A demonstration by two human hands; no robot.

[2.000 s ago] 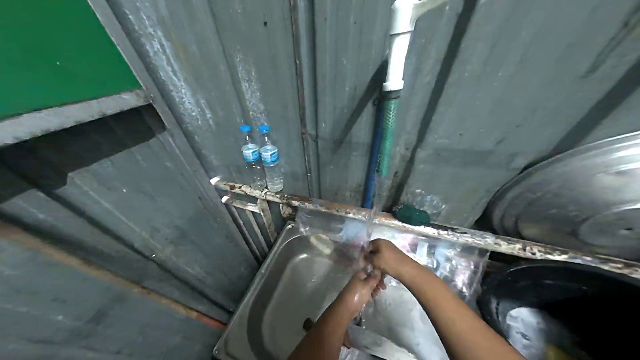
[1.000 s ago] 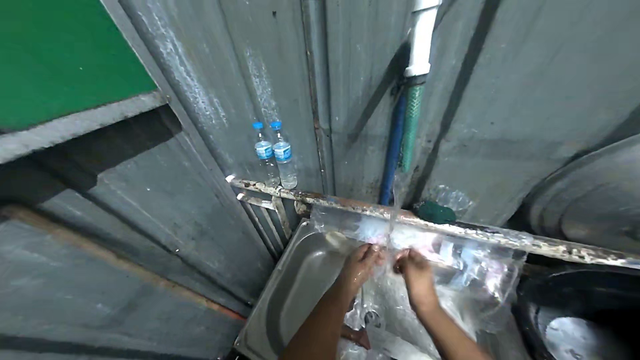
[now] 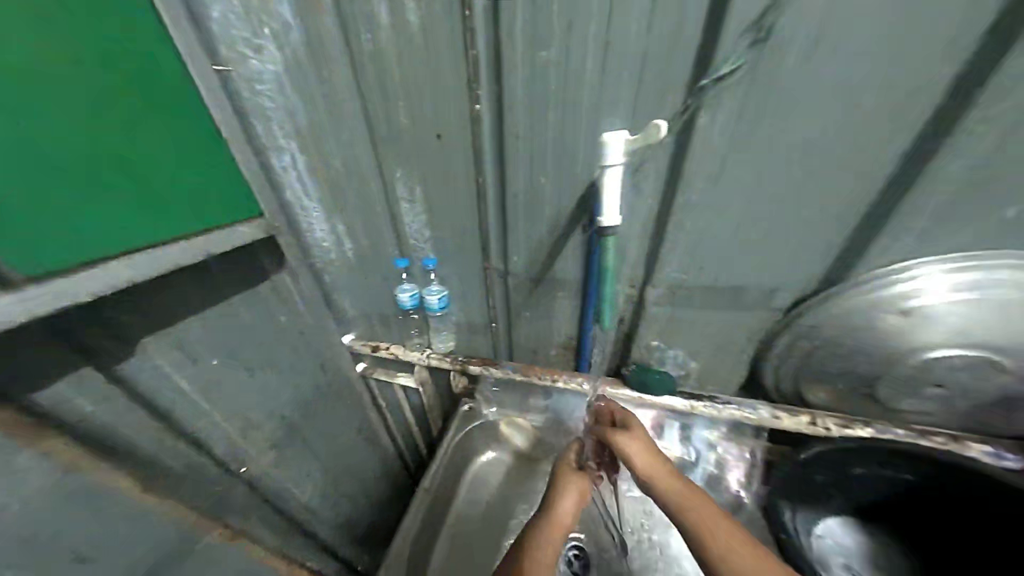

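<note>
My left hand [image 3: 570, 478] and my right hand [image 3: 630, 444] are close together over the steel sink [image 3: 472, 500]. Between their fingers is a wet, reddish-brown object [image 3: 606, 462], too blurred to name. Thin, pointed strips hang below it, and whether they are part of it or water is unclear. Water runs onto the hands from a green hose [image 3: 608, 280] fixed to a white plastic valve [image 3: 612, 180]. The sink's drain [image 3: 574, 558] lies below my left hand.
A rusty metal rail [image 3: 552, 378] crosses behind the sink, with two water bottles [image 3: 424, 308] and a green scouring pad [image 3: 652, 380] by it. To the right are a black tub [image 3: 864, 460] and a large round metal lid or tray [image 3: 920, 344]. Corrugated metal walls enclose the corner.
A second ago my hands were apart under the water; they are now together around the reddish-brown object. An item with a brown handle lay in the sink then. The view has shifted.
</note>
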